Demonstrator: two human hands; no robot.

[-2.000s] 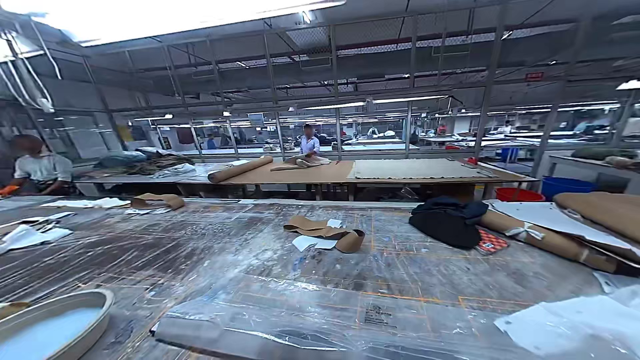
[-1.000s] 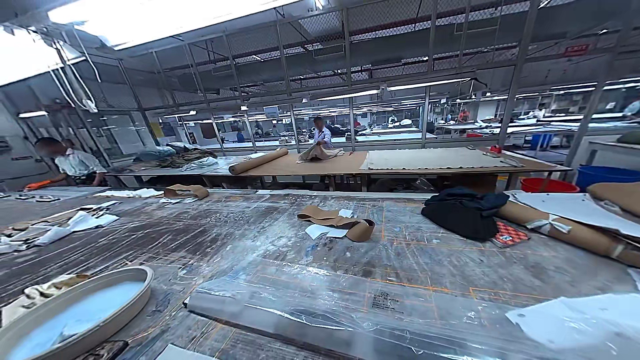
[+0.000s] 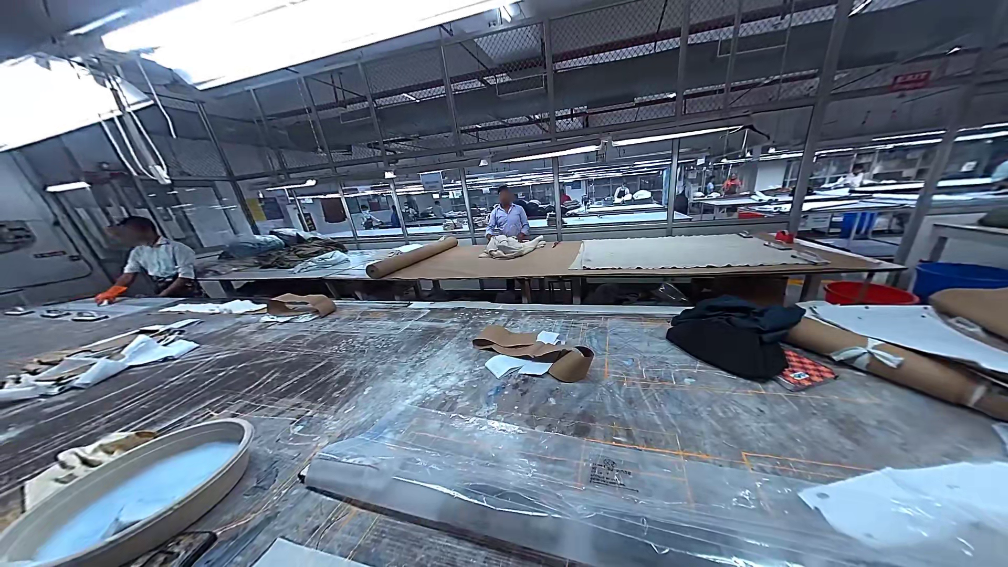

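Neither my left hand nor my right hand is in view. In front of me, a clear plastic sheet (image 3: 488, 472) lies over a worn grey work table (image 3: 378, 354). At the lower left stands an oval beige basin (image 3: 236, 465) holding pale blue liquid or powder, with something grey in it. A curled strip of brown paper (image 3: 571, 364) rests near the table's middle beside white scraps (image 3: 516, 366). Dark cloth (image 3: 728, 339) is heaped at the right, next to a red checkered item (image 3: 805, 370). White sheet material (image 3: 913, 500) lies at the lower right.
A brown paper roll tied with white cloth (image 3: 913, 370) lies at the right. Red (image 3: 870, 293) and blue (image 3: 961, 281) tubs stand beyond. One person (image 3: 508, 219) handles pale cloth behind the rear table (image 3: 472, 260); another, wearing an orange glove (image 3: 113, 294), is at the far left.
The view has swung left, bringing more of the basin into sight. The person at the left has shifted posture, and the orange-gloved hand now reaches onto the table.
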